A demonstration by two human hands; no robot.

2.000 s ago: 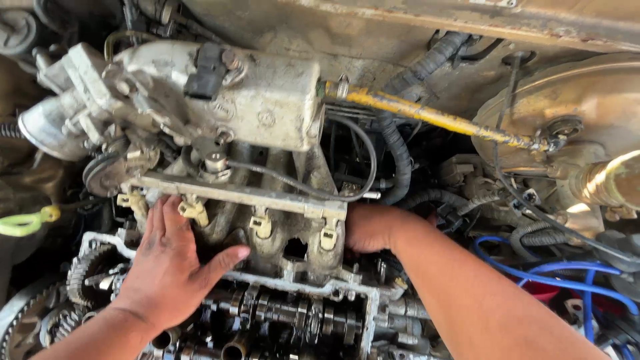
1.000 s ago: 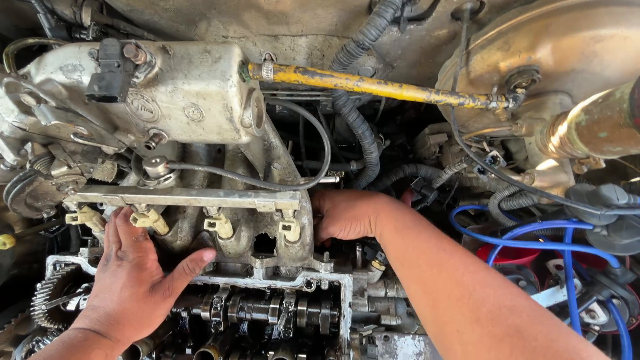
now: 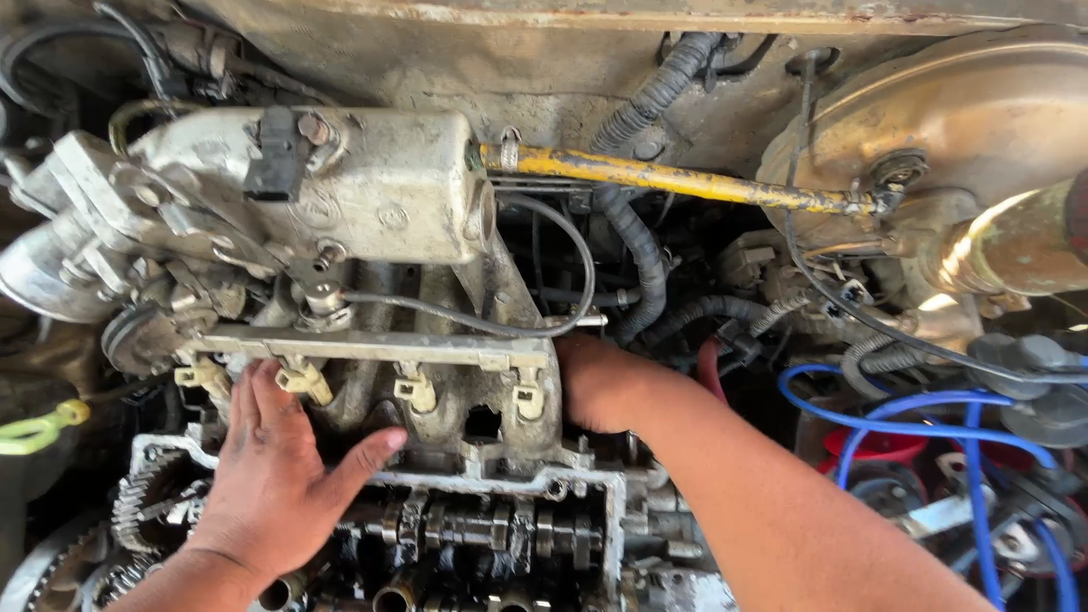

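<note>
My left hand (image 3: pixel 285 463) rests spread against the lower edge of the intake manifold (image 3: pixel 374 297), its fingertips beside a cream fuel injector connector (image 3: pixel 306 382) and its thumb pointing right. My right hand (image 3: pixel 599 382) reaches behind the right end of the fuel rail (image 3: pixel 365 344); its fingers are hidden, so what they touch cannot be told. Below both hands lies the uncovered cylinder head (image 3: pixel 616 527) with an oily camshaft (image 3: pixel 484 527). A thin black hose (image 3: pixel 586 255) loops over the manifold runners.
A yellow-painted hose (image 3: pixel 680 177) runs from the manifold to the brake booster (image 3: pixel 926 110). Corrugated conduit (image 3: pixel 642 246) passes behind my right hand. Blue cables (image 3: pixel 914 408) lie at the right, a yellow-green dipstick handle (image 3: pixel 38 429) at the left. Toothed gears (image 3: pixel 140 510) sit at lower left.
Both hands keep about the same places at the manifold. The view has shifted back to the left since one second ago.
</note>
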